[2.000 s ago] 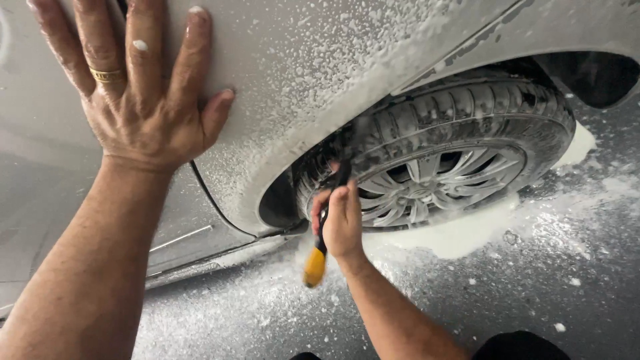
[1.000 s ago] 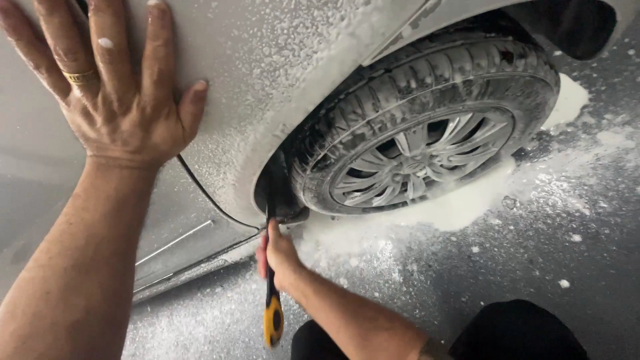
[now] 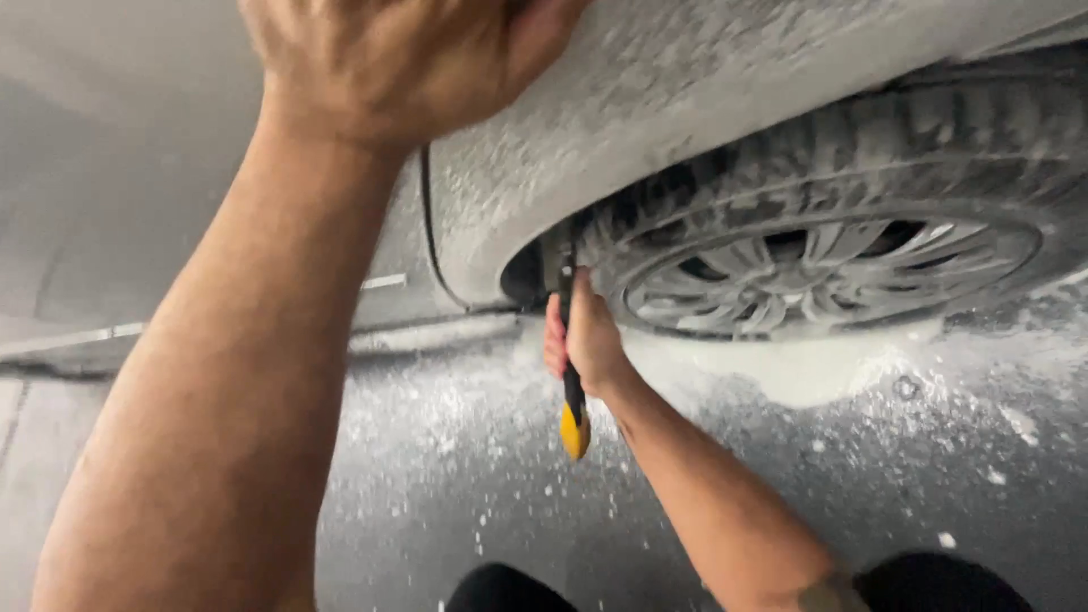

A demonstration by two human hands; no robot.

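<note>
My right hand (image 3: 591, 336) grips the black handle of a brush-like tool (image 3: 575, 425) with a yellow end. The handle points up into the gap between the wheel arch and the foam-streaked tire (image 3: 765, 183); the tool's head is hidden there. Just right of this hand is the silver multi-spoke wheel rim (image 3: 790, 276). My left hand (image 3: 391, 59) rests on the foam-speckled silver car body (image 3: 680, 76), above and left of the wheel. The frame's top edge cuts off its fingers, so whether they are spread cannot be told.
Wet grey floor (image 3: 527, 493) with foam spatter lies below the car, and a pool of white foam (image 3: 807, 370) spreads under the wheel. The car's sill (image 3: 433, 331) runs left from the arch. My dark-clad knees (image 3: 506, 591) show at the bottom edge.
From low at the front of the arch a second ago, my right hand with the tool has moved up beside the tire. The view has shifted, cutting off my left fingers.
</note>
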